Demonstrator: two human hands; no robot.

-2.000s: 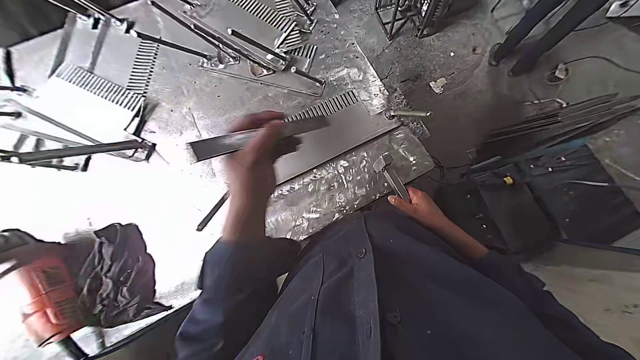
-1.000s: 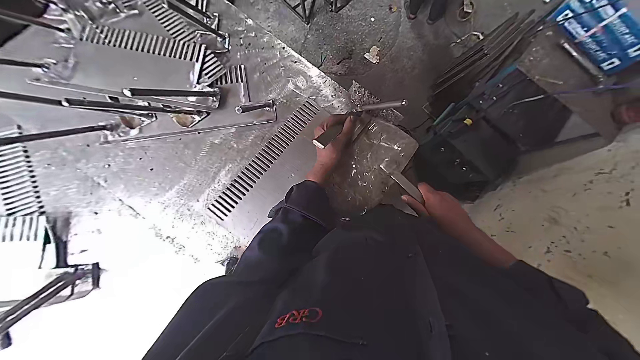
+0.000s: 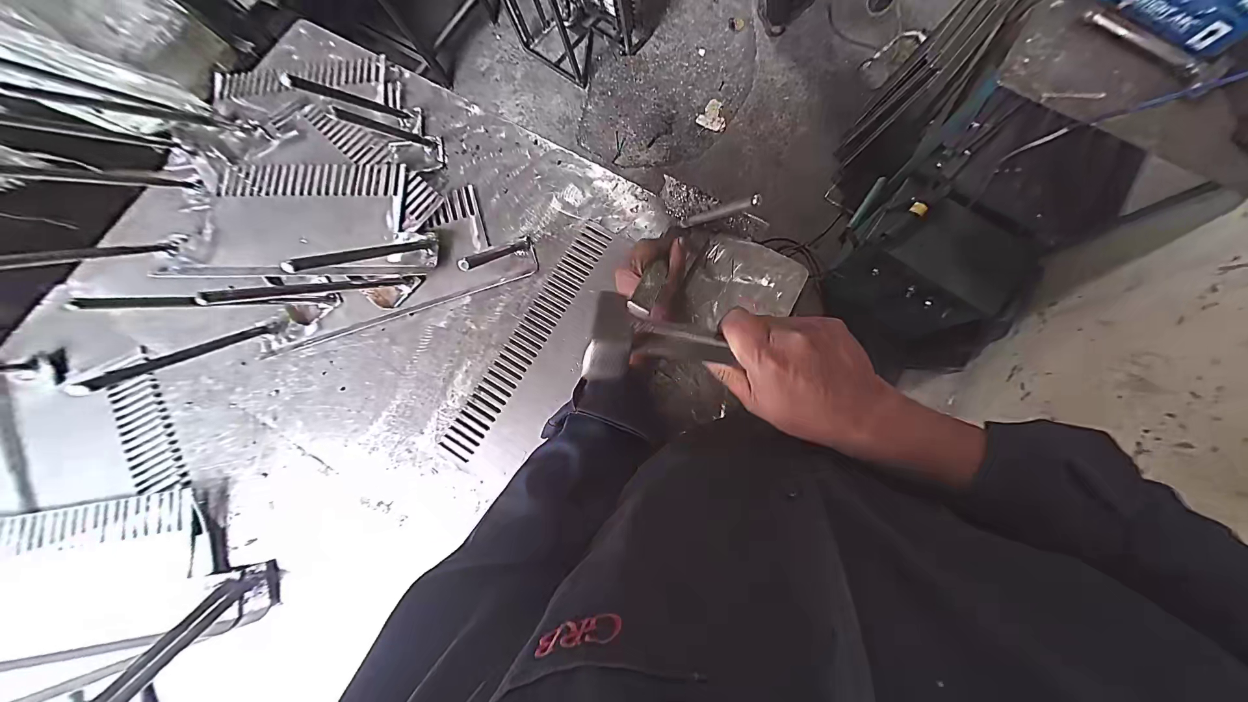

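Observation:
My right hand [image 3: 804, 375] grips the handle of a metal hammer [image 3: 609, 336], its head raised in front of my left forearm. Behind the hammer, my left hand [image 3: 658, 278] is closed on a flat metal bar [image 3: 645, 292], partly hidden by the hammer and fingers. Under my left wrist lies a slotted metal plate [image 3: 531, 341], with a long row of narrow slots. Near my left fingers a short metal rod [image 3: 721, 212] sticks out toward the floor side. A worn metal surface [image 3: 746, 278] shows beside both hands.
Several slotted plates with rods [image 3: 312, 214] lie on the metal table [image 3: 341, 390] at left. Black metal frames [image 3: 570, 34] stand on the floor beyond its edge. At right are a dark metal box [image 3: 936, 292] and long metal bars [image 3: 907, 78].
The hammer in my right hand has come up and left, over my left wrist. My left hand moved from over the plate to its far end, holding the bar. The view has turned.

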